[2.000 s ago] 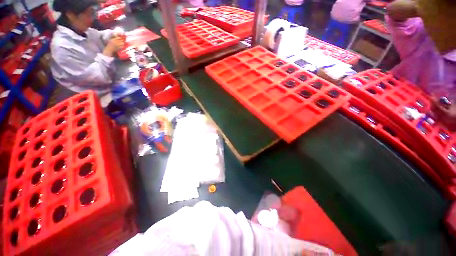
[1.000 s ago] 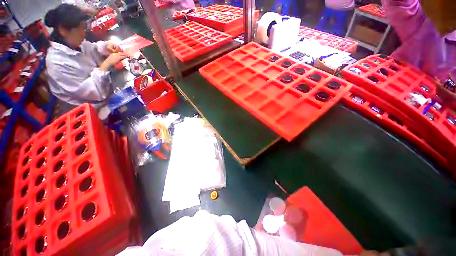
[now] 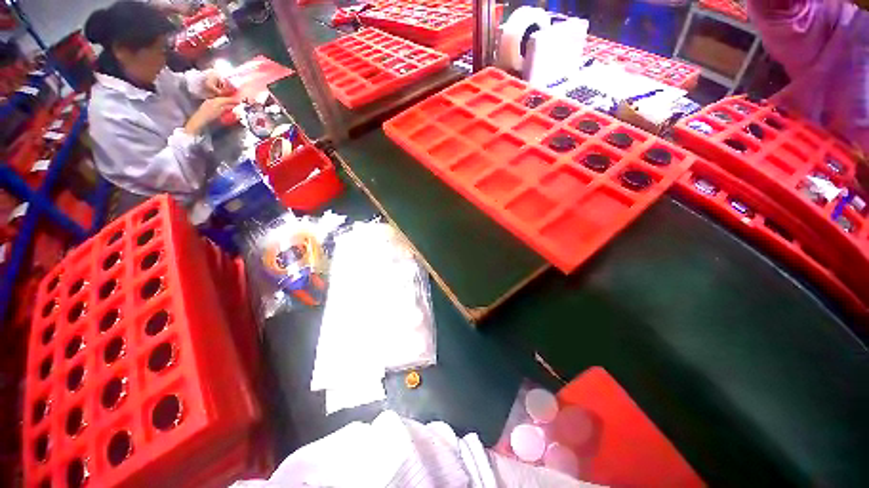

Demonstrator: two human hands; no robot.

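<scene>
A clear film sheet with pale round discs (image 3: 530, 441) lies partly over the left edge of a red mat (image 3: 636, 434), at the bottom of the view. Several discs show; those over the mat look pinkish. My white striped sleeve (image 3: 400, 456) crosses the bottom edge just left of the film and hides its lower part. Neither of my hands is in view. No scissors can be made out.
Stacked red trays of dark discs (image 3: 114, 343) stand left. A part-filled red tray (image 3: 534, 172) lies ahead. White film bags (image 3: 376, 305), a yellow ring (image 3: 413, 379) and a red bin (image 3: 300, 176) are left of centre. A person sits at far left; another's pink sleeve shows upper right.
The hand blur over the film seen two seconds ago is gone, and more discs show. My sleeve sits lower. The view has shifted slightly.
</scene>
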